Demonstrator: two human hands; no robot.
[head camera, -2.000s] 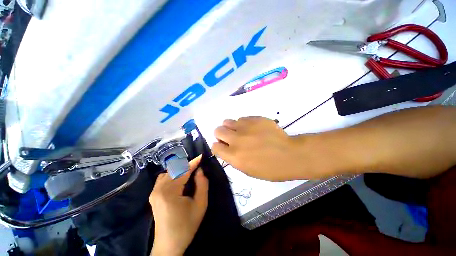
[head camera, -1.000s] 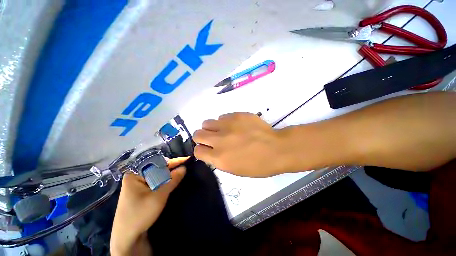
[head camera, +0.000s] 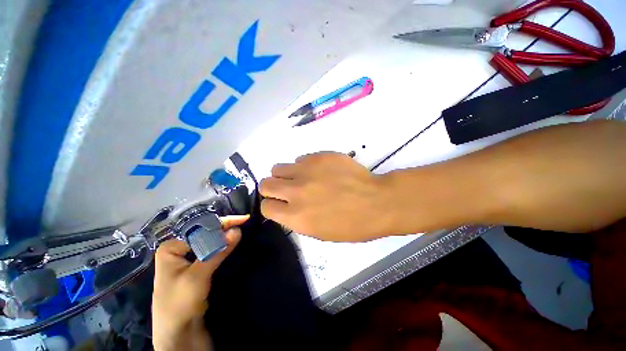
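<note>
The black garment (head camera: 257, 295) lies under the machine head and hangs over the table's front edge. My left hand (head camera: 189, 274) is at its left side, with the fingertips on the cloth behind the grey ribbed knob (head camera: 206, 242), which hides part of the fingers. My right hand (head camera: 319, 199) lies on the table with its curled fingertips on the cloth's right edge, close to the presser foot area. The needle and foot cannot be made out clearly. The white sewing machine (head camera: 206, 41) carries blue JACK lettering.
Pink and blue thread snips (head camera: 336, 101) lie right of the lettering. Red-handled scissors (head camera: 504, 38) lie at the upper right, partly under a marked black strip (head camera: 528, 101). A ruler strip (head camera: 405, 264) runs along the front edge. A curved metal guard (head camera: 96, 305) is at lower left.
The view has shifted, so the machine lettering looks steeper and further left. Both hands remain at the cloth, now closer together than at first. My right fingertips are nearer the foot area.
</note>
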